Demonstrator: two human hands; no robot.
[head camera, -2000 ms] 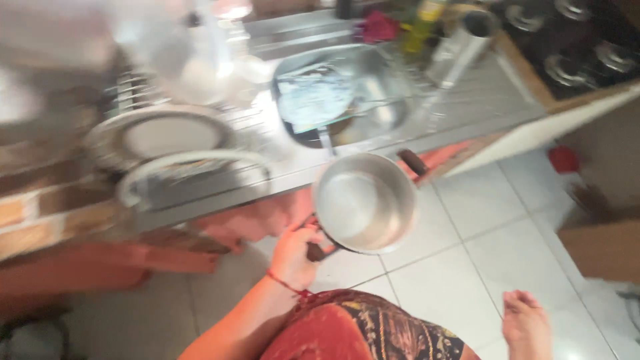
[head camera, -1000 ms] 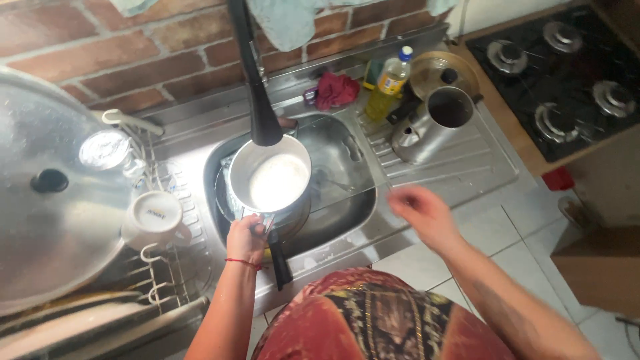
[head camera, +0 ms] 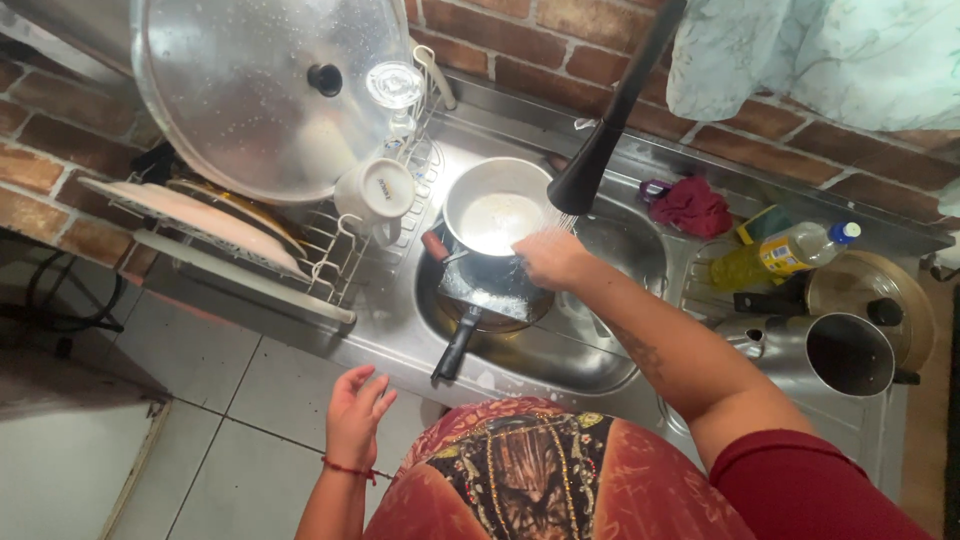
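Note:
A metal saucepan (head camera: 499,206) rests on stacked cookware in the stainless steel sink (head camera: 630,360). My right hand (head camera: 553,255) is at the pan's right side, under water spraying from the black faucet head (head camera: 583,176); its fingers are curled, and whether they grip the pan's handle is hidden. Below the pan lies a wet, shiny dark piece of cookware (head camera: 495,281), and a black handle (head camera: 459,345) sticks out toward the sink's front edge. My left hand (head camera: 358,409), with a red cord bracelet, hangs in the air in front of the counter, fingers apart, holding nothing.
Left of the sink, a dish rack (head camera: 330,255) holds plates (head camera: 217,225), a white mug (head camera: 375,191), a glass (head camera: 396,90) and a large metal lid (head camera: 270,82). On the right are a maroon cloth (head camera: 690,208), a sponge (head camera: 763,223), a bottle of yellow liquid (head camera: 780,256), a metal jug (head camera: 810,352) and a glass lid (head camera: 862,292).
My left hand has let go of the saucepan and moved back from the sink. My right hand has come over to the pan. Water now sprays from the faucet.

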